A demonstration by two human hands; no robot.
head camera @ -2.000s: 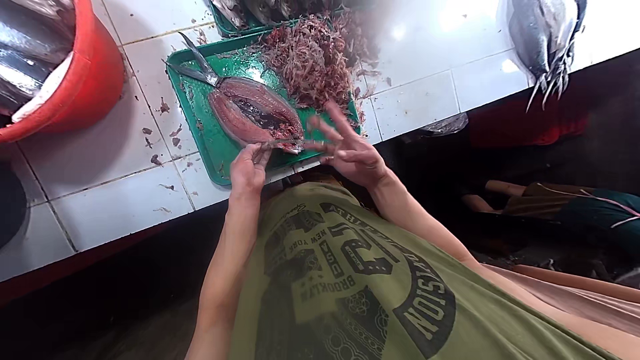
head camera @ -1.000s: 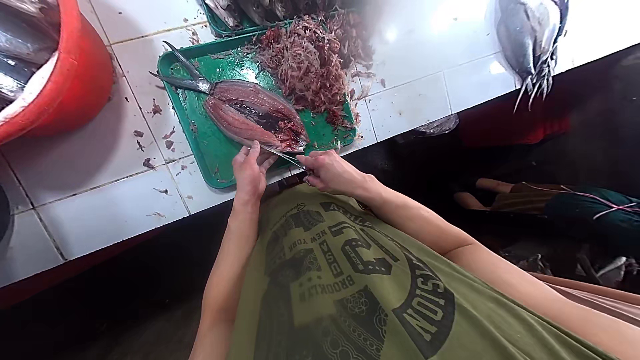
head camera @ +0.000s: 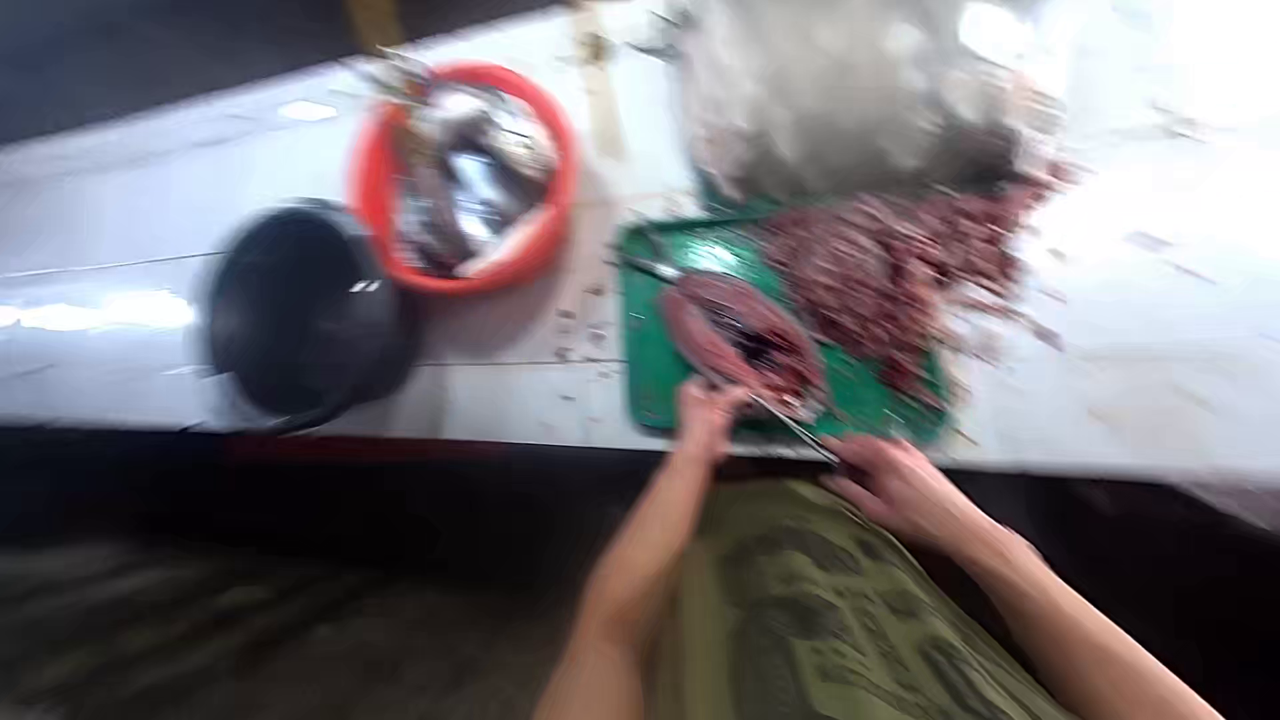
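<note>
A split-open fish (head camera: 745, 340) lies on a green plastic tray (head camera: 650, 385), its tail toward the tray's upper left corner. My left hand (head camera: 710, 405) is at the fish's near edge; blur hides whether its fingers grip the flesh. My right hand (head camera: 890, 480), at the near right of the tray, is closed around a thin metal tool, likely a knife (head camera: 795, 425), whose blade points up and left toward my left hand. A heap of reddish fish scraps (head camera: 870, 270) covers the tray's upper right part and spills past its edge.
A red tub (head camera: 560, 215) of whole fish stands on the white tiled counter (head camera: 510, 405), left of the tray. Beside it is a dark bucket (head camera: 310, 315). Beyond the tray is a blurred greyish mass (head camera: 830, 90). The counter's front edge runs just before me.
The view has swung left, bringing in the dark bucket. My right hand, with spread fingers two seconds ago, now holds the tool. The fish remains on the tray.
</note>
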